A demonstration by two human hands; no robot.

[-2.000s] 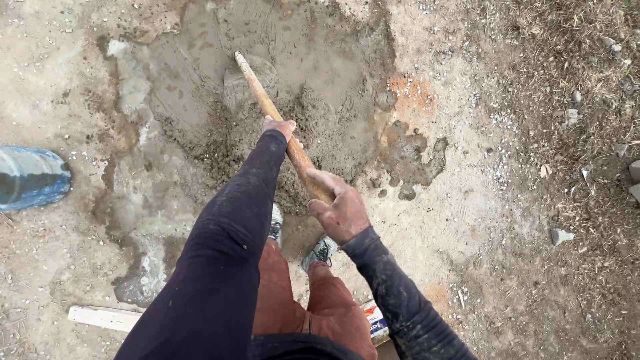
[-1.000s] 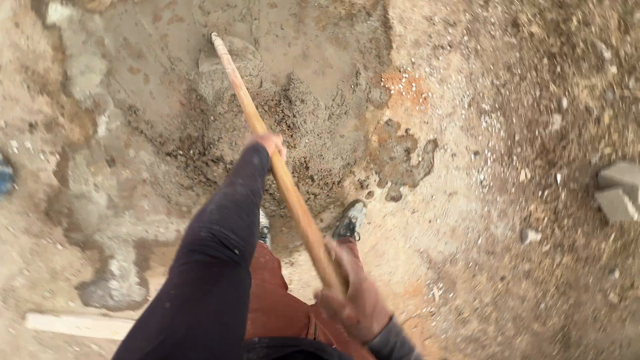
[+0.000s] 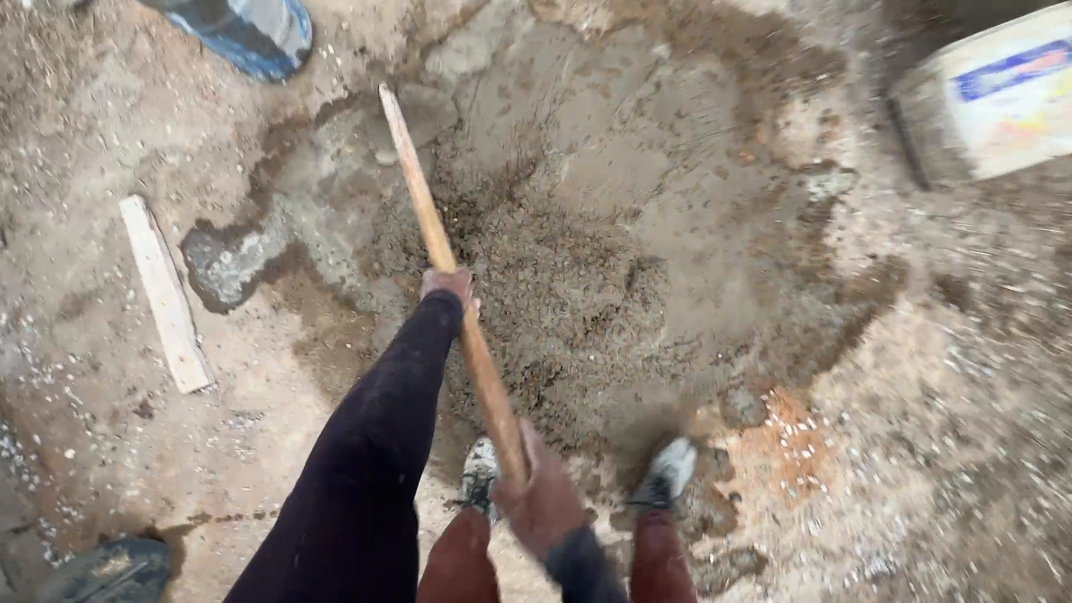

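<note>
A long wooden tool handle (image 3: 419, 197) runs from the upper left down between my shoes. My left hand (image 3: 450, 289) is closed around its middle, and my right hand (image 3: 540, 494), somewhat blurred, grips the lower end. Its far end lies over the wet patch; no tool head can be made out, only a rounded grey shape near that end. Beneath and ahead of the handle spreads a broad pool of wet grey mortar or concrete (image 3: 620, 176), smooth at the far side and coarse and gravelly (image 3: 561, 276) nearer my feet.
A pale wooden board (image 3: 163, 293) lies on the ground at left. At upper left is a blue, mud-smeared container (image 3: 260, 38); a white plastic bucket (image 3: 1005, 100) lies at upper right. A dark rounded object (image 3: 109, 574) sits at lower left. My shoes stand at the mix's near edge.
The view has swung a lot, bringing the white bucket into sight. My feet stand farther apart than before. Both hands have stayed on the wooden handle.
</note>
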